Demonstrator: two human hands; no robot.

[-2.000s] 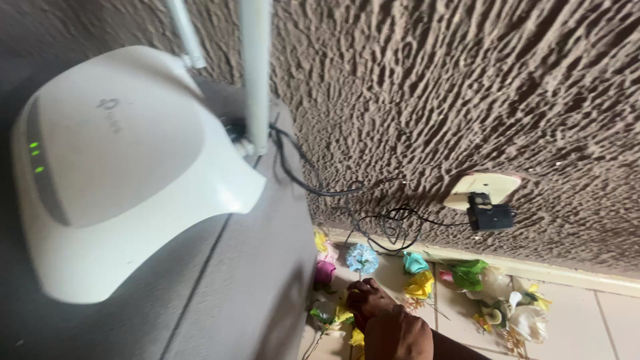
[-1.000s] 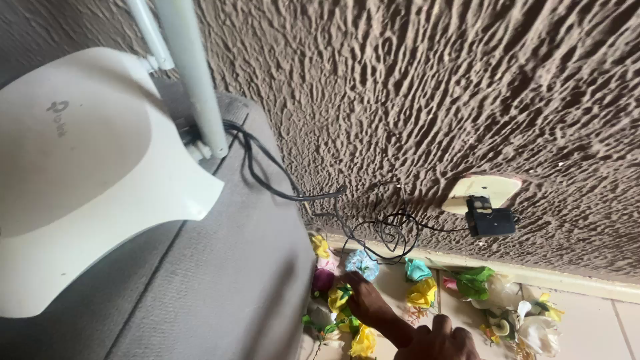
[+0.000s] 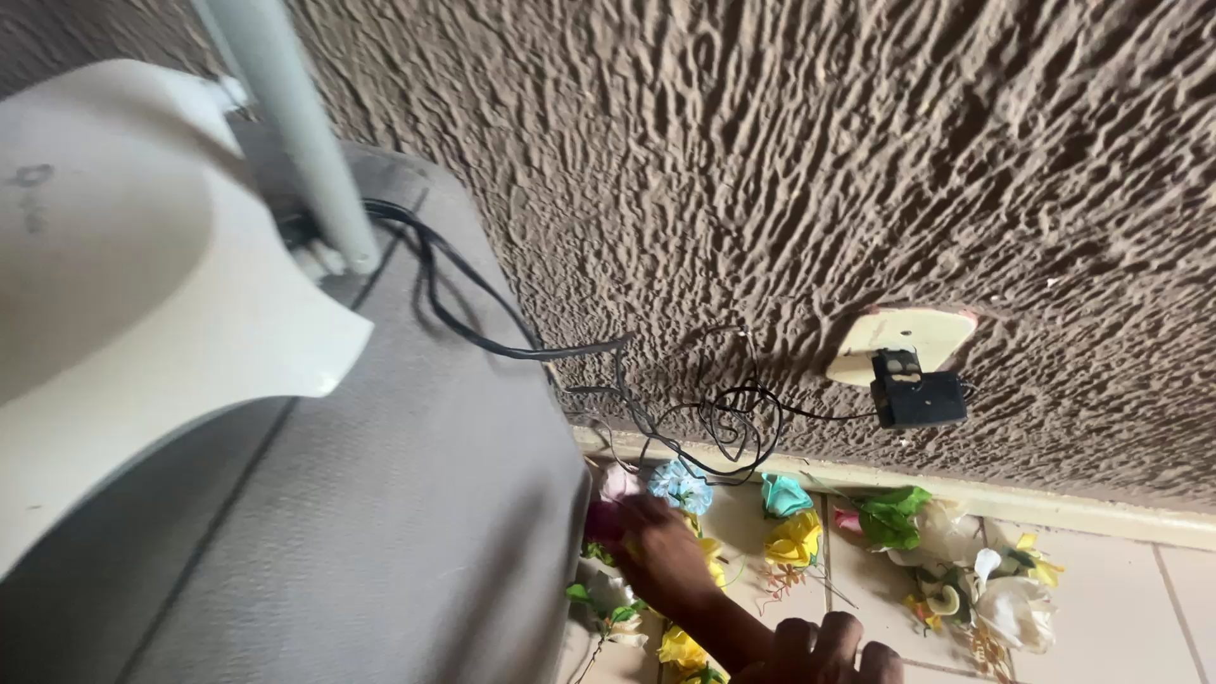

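Observation:
Low in the head view, my left hand (image 3: 660, 546) reaches over artificial flowers on the tiled floor. Its fingertips are at a magenta flower (image 3: 602, 524), close to a pale pink flower (image 3: 620, 483) and a light blue flower (image 3: 681, 486); whether they grip anything is unclear. My right hand (image 3: 828, 654) shows only its bent fingers at the bottom edge, in front of the left forearm; its palm is hidden. Yellow flowers (image 3: 682, 648) lie below the left hand. A turquoise flower (image 3: 786, 495) and a yellow flower (image 3: 794, 539) lie to its right.
A white TP-Link router (image 3: 142, 285) stands on a grey padded surface (image 3: 408, 503) at left. Black cables (image 3: 475, 342) hang along the rough wall. A black adapter (image 3: 920, 397) is plugged into a wall socket (image 3: 893, 332). More artificial flowers (image 3: 1015, 608) lie at right by the skirting.
The reaching hand has moved left, from beside the blue flower to the magenta one. The other hand's bent fingers now sit at the bottom edge. The view has shifted, cutting off more of the router.

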